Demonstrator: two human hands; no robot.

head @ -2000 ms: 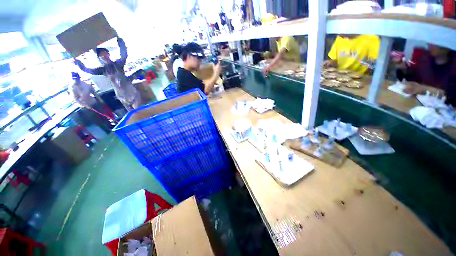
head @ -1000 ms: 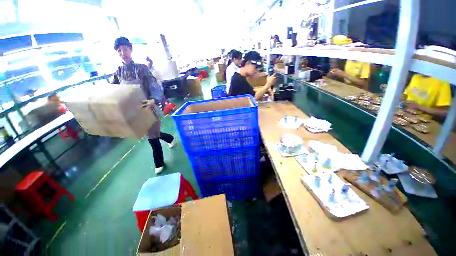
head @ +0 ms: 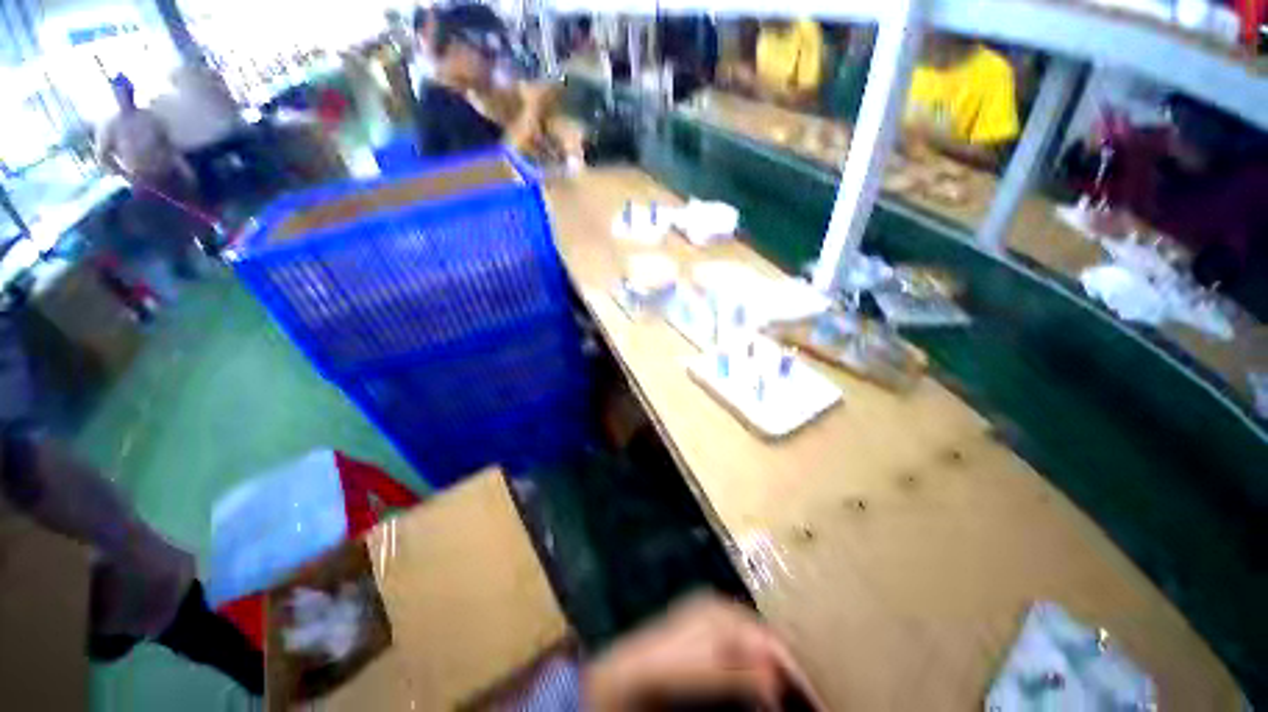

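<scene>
A blurred hand, which looks like my left hand (head: 688, 661), is at the bottom edge, by the near side of the bench. It is cut off, and its fingers and anything in it cannot be made out. My right hand is out of the picture. A white plate with small pale pieces (head: 1068, 668) lies on the bench at the bottom right, cut off by the edge. A thick white plate with blue-grey posts (head: 768, 390) lies further up the bench. A brown block with posts (head: 855, 348) is beside it.
Blue slatted crates (head: 417, 278) stand left of the bench (head: 890, 556). An open carton (head: 459, 591) and a blue-topped red stool (head: 285, 515) are below. A person's leg (head: 139, 570) is at the left edge. A white post (head: 869, 153) rises beside the green belt.
The view has swung back to the right and down. The blurred hand and the white plate at the bottom right have come into view. The carried box has left its earlier place.
</scene>
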